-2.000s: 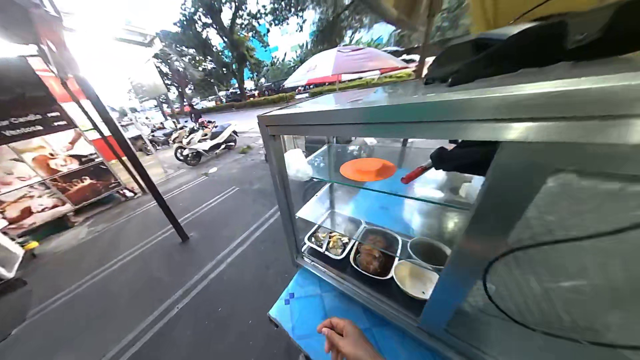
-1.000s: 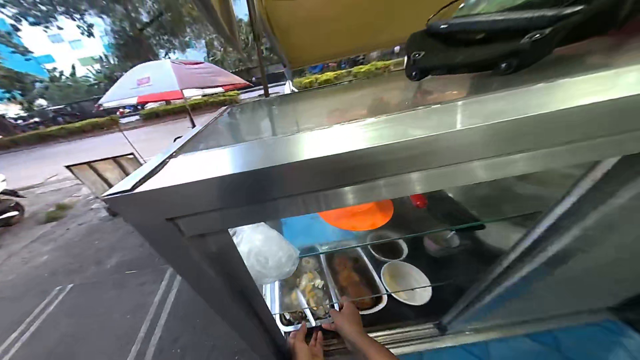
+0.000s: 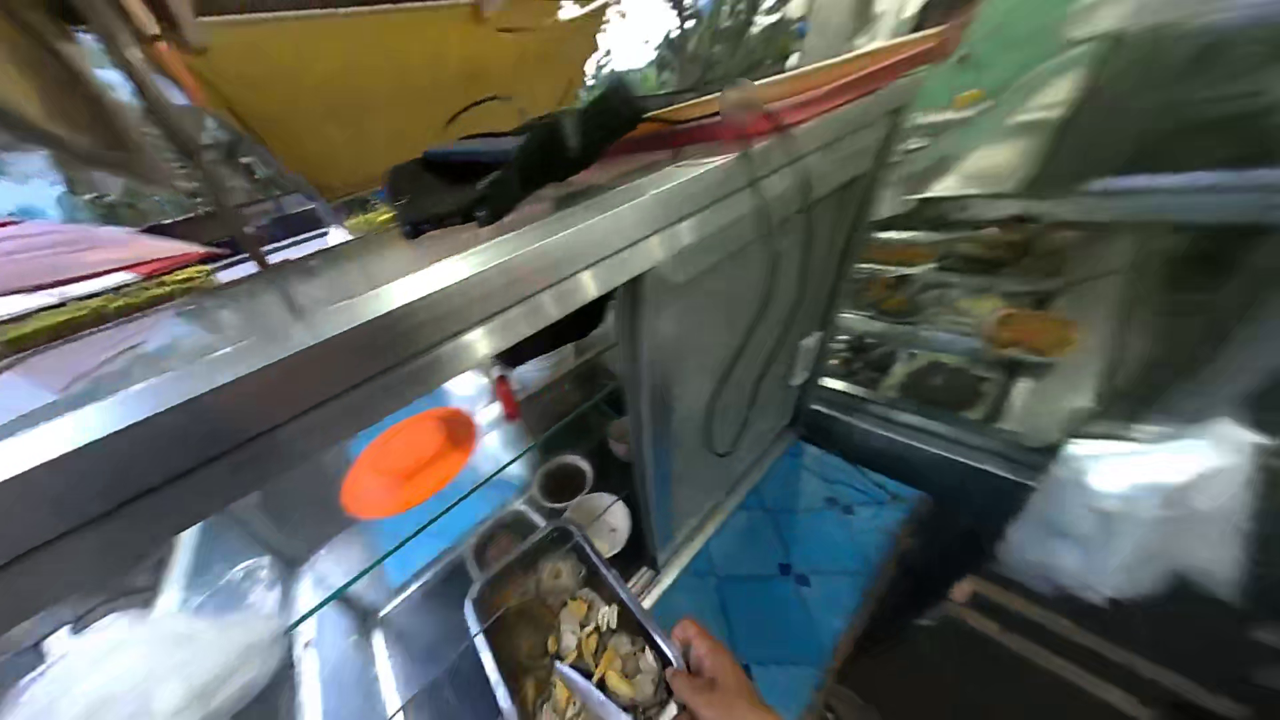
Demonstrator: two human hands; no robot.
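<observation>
My right hand (image 3: 715, 672), at the bottom centre, grips the rim of a rectangular metal tray (image 3: 625, 592). In the tray lie pieces of pale and yellow food in brown liquid, with a spoon-like metal utensil (image 3: 588, 690) among them. The tray is tilted in the view and partly cut off by the lower edge. My left hand is not in view. Beyond the tray are a white bowl (image 3: 602, 524) and a round container of dark liquid (image 3: 563, 481). An orange plate (image 3: 408, 463) rests on the glass shelf, near a red handle (image 3: 507, 396).
The display case's metal frame (image 3: 330, 370) crosses above the tray, and a glass shelf edge runs close by. A sliding panel (image 3: 735, 350) stands right of the opening. A blue tiled ledge (image 3: 770, 570) lies outside. Plastic bags (image 3: 150, 665) sit at lower left; more food trays are at right.
The view has swung right. A second ago both hands were at the trays' near edge inside the case; now my right hand holds the food tray by its rim, and my left is out of view.
</observation>
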